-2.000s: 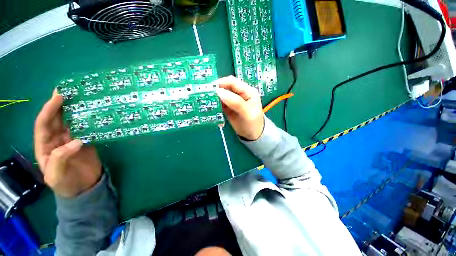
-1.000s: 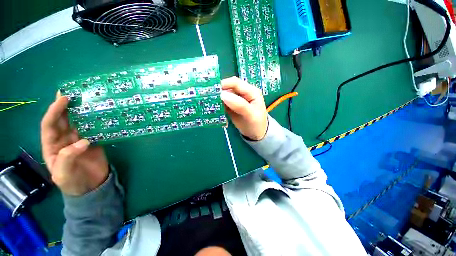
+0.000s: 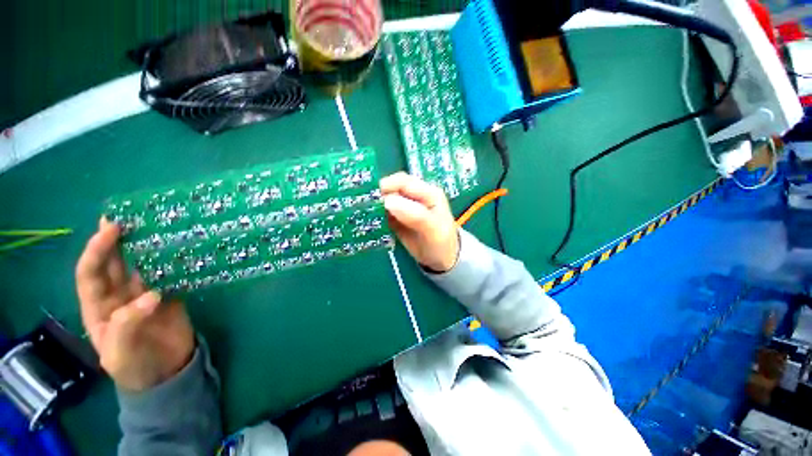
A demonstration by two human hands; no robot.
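A green PCB panel point(image 3: 254, 223) with rows of repeated small circuits is held up above the green mat, its component side facing me. My left hand point(image 3: 133, 303) grips its left end, with fingers at the edge and the thumb at the lower left corner. My right hand point(image 3: 422, 221) pinches its right edge between thumb and fingers. The fingers behind the panel are hidden. A second PCB panel point(image 3: 429, 111) lies on the mat beyond my right hand.
Fume fan point(image 3: 233, 89) and tape roll point(image 3: 336, 40) at the back. Blue soldering station point(image 3: 507, 71) right of the second panel, black cord point(image 3: 574, 191) looping right. An orange handle point(image 3: 482, 206) shows beside my right hand. Solder spool point(image 3: 36, 378) and yellow strips point(image 3: 36, 233) at left.
The view has shifted, so bench items sit lower and more of the tape roll shows. Bright glare on the panel has faded as its tilt to the light changed. Both hands keep their hold.
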